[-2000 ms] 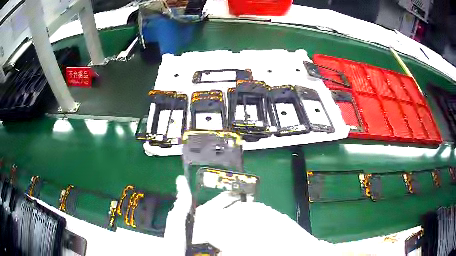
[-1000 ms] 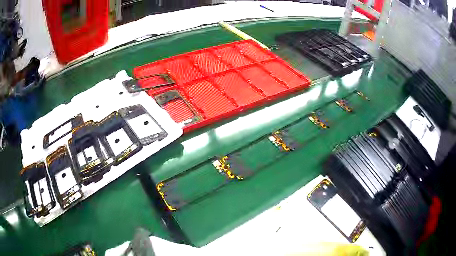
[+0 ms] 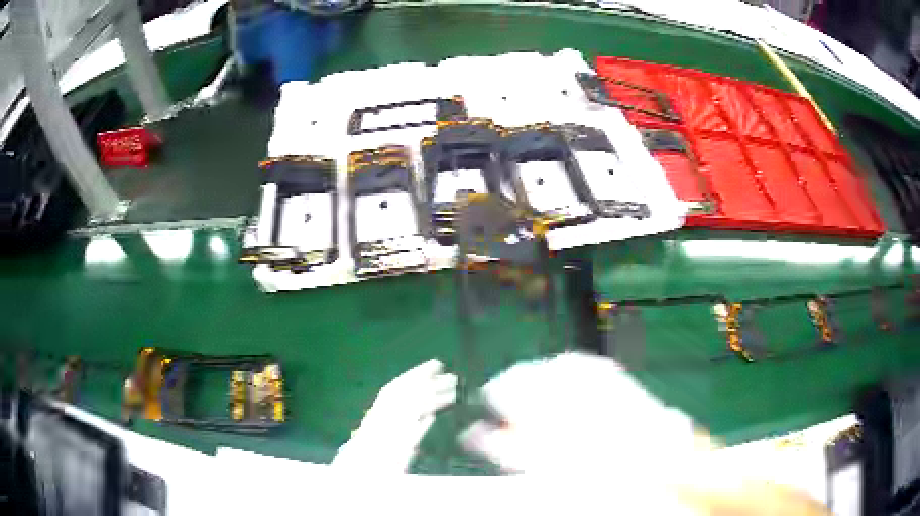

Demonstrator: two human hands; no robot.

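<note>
A dark phone middle frame (image 3: 504, 267) stands roughly upright in front of me over the green belt, blurred, its upper end overlapping the white tray's near edge. My right hand (image 3: 590, 413), white-gloved and blurred, is closed around its lower end. My left hand (image 3: 404, 408), also white-gloved, is beside its lower left edge; whether it touches the frame is unclear. The white tray (image 3: 323, 96) beyond bears several groups of frames (image 3: 293, 176) and a single frame lying crosswise (image 3: 404, 116).
The green belt (image 3: 353, 323) carries overlapping frames (image 3: 212, 388) at left and a row (image 3: 777, 312) at right, with a dark crosswise strip (image 3: 582, 307). A red tray (image 3: 777, 151) adjoins the white tray. Packed black trays stand at both near corners. A red sign (image 3: 124, 147) and blue bin (image 3: 277, 45) are beyond.
The view swung right, then came back left. My right hand, seen only vaguely at the bottom edge one second ago, now holds a frame up. Frames at the belt's left lie differently than two seconds ago.
</note>
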